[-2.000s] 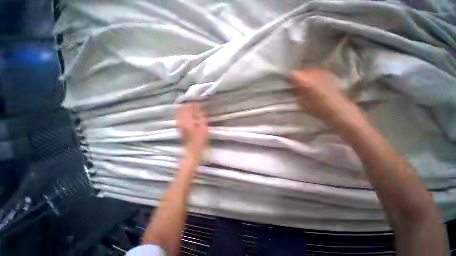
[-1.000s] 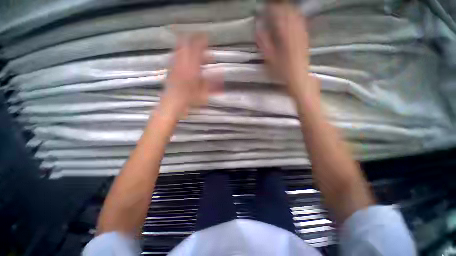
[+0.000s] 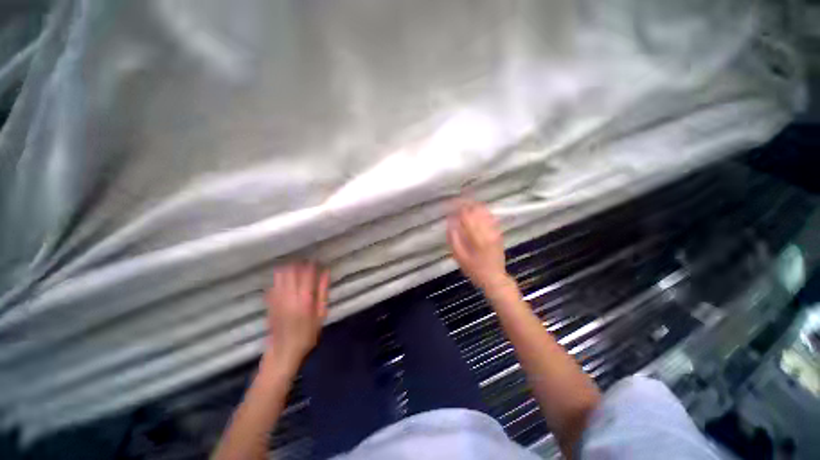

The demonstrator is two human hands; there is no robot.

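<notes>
The pale grey-beige curtain panel (image 3: pixel 297 108) fills the upper part of the view, loose and smooth at the back. Near the front edge it lies in long parallel folds (image 3: pixel 180 314). My left hand (image 3: pixel 297 301) rests on the front folds, left of centre, fingers pointing away from me. My right hand (image 3: pixel 476 235) is on the folds right of centre, slightly blurred. Its fingertips touch the cloth; whether they pinch it is hard to tell.
Shiny parallel metal bars (image 3: pixel 530 314) show in front of the cloth and run out to the right. My dark-clothed legs (image 3: pixel 432 359) are below. Blurred pale and dark shapes lie at the lower right.
The view has turned toward another stretch of the cloth, with loose fabric now behind the folds. My hands have come from the farther folds to the front ones and are farther apart.
</notes>
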